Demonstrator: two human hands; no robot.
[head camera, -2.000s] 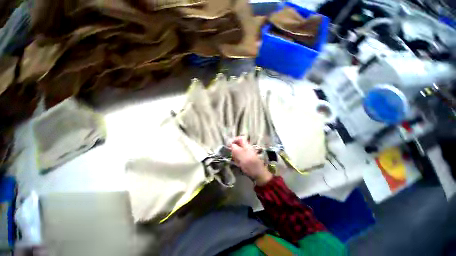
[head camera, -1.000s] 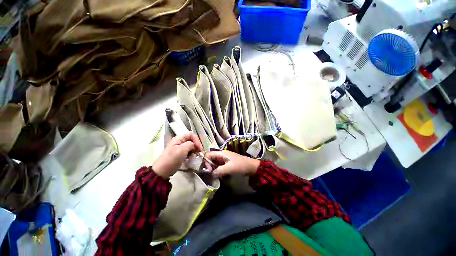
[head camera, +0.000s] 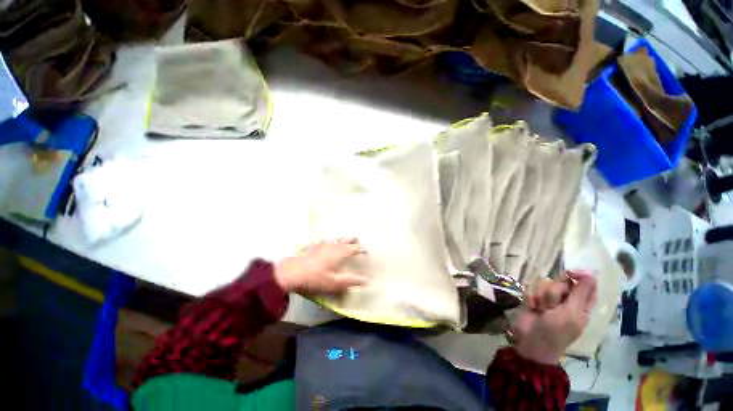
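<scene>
A fanned bundle of cream fabric pieces (head camera: 514, 201) stands on the white table, its folds upright and gathered at the near corner. A flat cream panel (head camera: 394, 233) with yellow edging lies at its left side. My left hand (head camera: 325, 267) rests on this panel with fingers apart, a little blurred. My right hand (head camera: 554, 313) is at the gathered corner, fingers bent beside the dark opening and a small shiny item (head camera: 508, 281). Whether it grips anything is hard to tell. A separate cream piece (head camera: 209, 90) lies at the back left.
Brown pieces (head camera: 386, 28) are heaped along the back. A blue bin (head camera: 631, 120) with brown pieces stands back right. The sewing machine (head camera: 675, 249) and blue fan (head camera: 715, 315) are at right. White plastic (head camera: 107, 199) and a blue tray (head camera: 68, 172) are at left.
My left hand has moved from the gathered corner onto the flat panel, which is now spread beside the bundle. My right hand stays near the corner. The view has turned and shifted left.
</scene>
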